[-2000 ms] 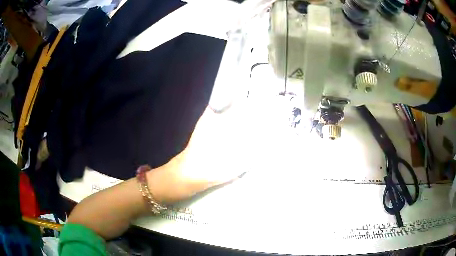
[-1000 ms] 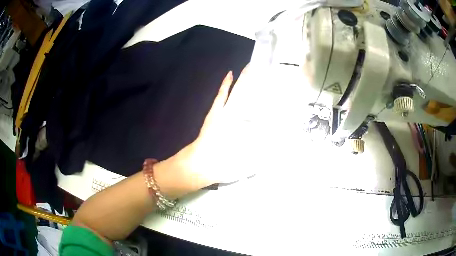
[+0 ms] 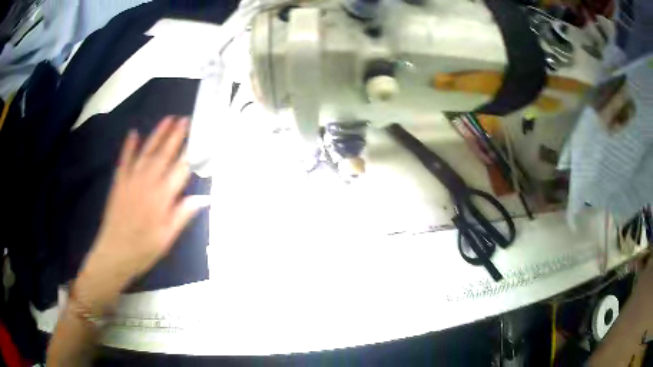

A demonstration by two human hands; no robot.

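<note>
A dark navy garment panel [image 3: 172,251] lies on the white table left of the sewing machine. My left hand [image 3: 147,201] rests on it, palm down with fingers spread, holding nothing; it is slightly blurred. The cream-white sewing machine head [image 3: 308,64] stands at the top middle. Its presser foot and needle area is lost in lamp glare, and the panel's right edge meets that glare. A forearm [image 3: 630,322] shows at the lower right edge; my right hand is not visible.
Black-handled shears [image 3: 458,190] lie right of the machine. Thin tools [image 3: 494,154] lie behind them. Light striped cloth [image 3: 619,143] hangs at the right. A white ring [image 3: 606,317] is below the table edge. Dark cloth is piled at the far left.
The view has swung right, so the machine and shears appear further left. My left hand has moved out of the glare onto the dark panel. The forearm and striped cloth have come into view.
</note>
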